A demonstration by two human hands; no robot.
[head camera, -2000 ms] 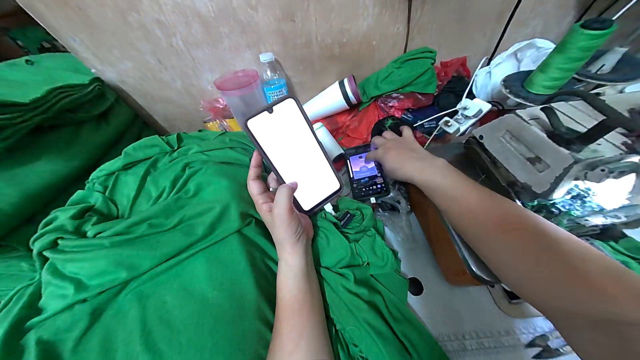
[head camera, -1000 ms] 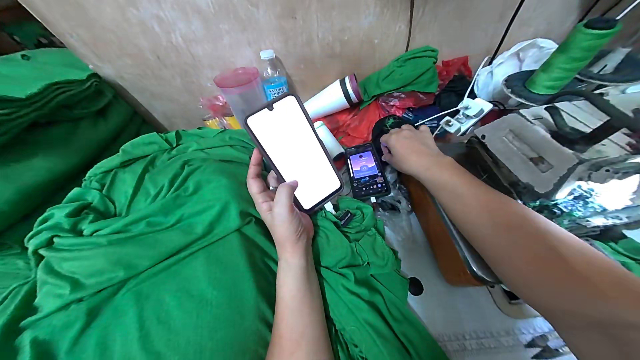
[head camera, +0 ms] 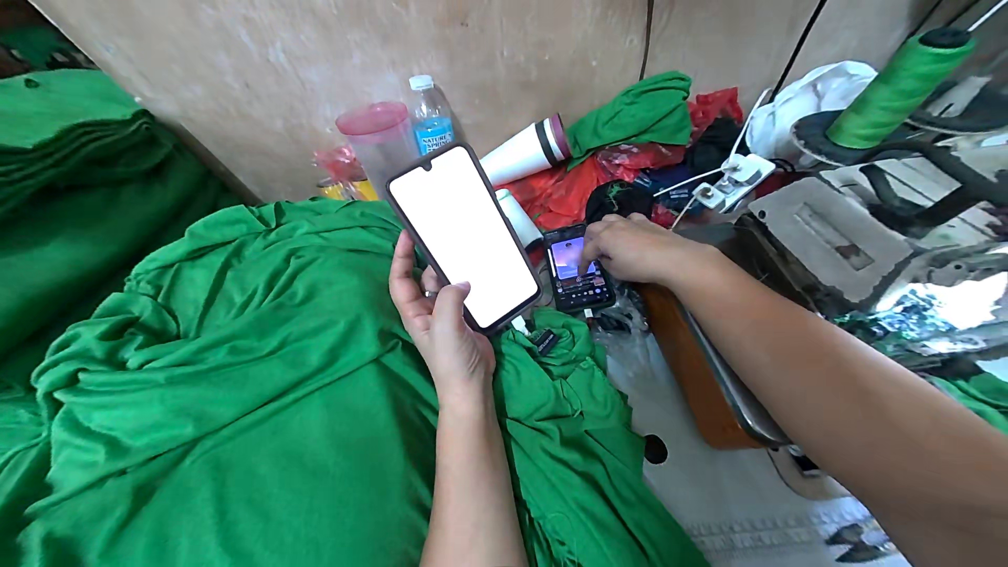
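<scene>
My left hand (head camera: 449, 331) is closed around the lower part of a smartphone (head camera: 465, 236) whose screen glows plain white, the thumb along its lower edge. To the right, a smaller smartphone (head camera: 581, 293) with a lit purple picture lies near white thread cones. My right hand (head camera: 626, 246) reaches over it, a fingertip at or just above its screen; contact cannot be told. A white plug shows at the lower edge of each phone. Green fabric (head camera: 276, 378) lies heaped under and left of my left arm.
Behind the phones stand a pink-rimmed plastic cup (head camera: 374, 130) and a water bottle (head camera: 431, 118). A white thread cone (head camera: 524, 153), red plastic bags (head camera: 563, 193) and a white power strip (head camera: 734, 181) lie near the wooden wall. A green thread cone (head camera: 902, 90) stands by the sewing machine (head camera: 835, 236).
My right hand moved off the smaller phone's screen to its upper right, and is now back over that screen. My left hand keeps hold of the white-screened phone.
</scene>
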